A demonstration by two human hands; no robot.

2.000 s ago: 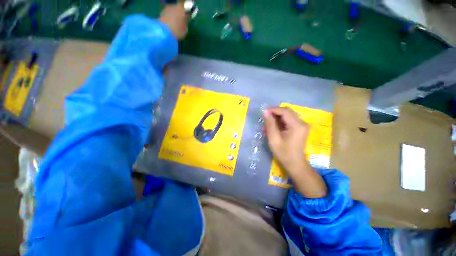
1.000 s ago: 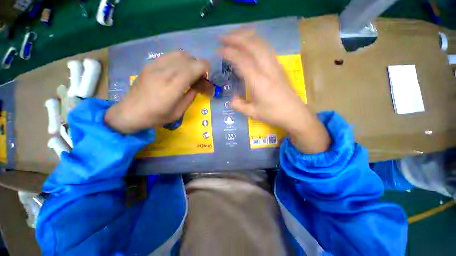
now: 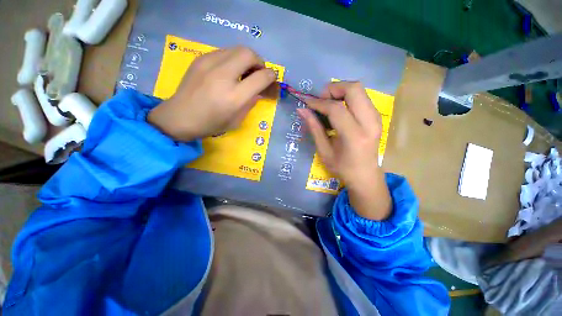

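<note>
My left hand [image 3: 215,92] is closed with its fingertips on a small blue battery unit [image 3: 283,89], which is mostly hidden by the fingers. Thin red and dark lead wires [image 3: 301,94] run from it to the right. My right hand [image 3: 348,123] pinches the wires between thumb and fingers. Both hands are just above the grey and yellow printed carton mat [image 3: 228,160], fingertips a short way apart.
White curved housing shells [image 3: 31,114] lie on brown cardboard at the left. A grey metal post [image 3: 505,68] stands at the upper right by the green conveyor [image 3: 382,31]. A white card [image 3: 476,171], a pile of small white parts [image 3: 542,188] and another person's striped sleeve [image 3: 524,278] are at the right.
My left hand has come back from the conveyor to the mat with the blue unit. My right hand has closed on the wires. The view has shifted, showing the white parts pile at the right.
</note>
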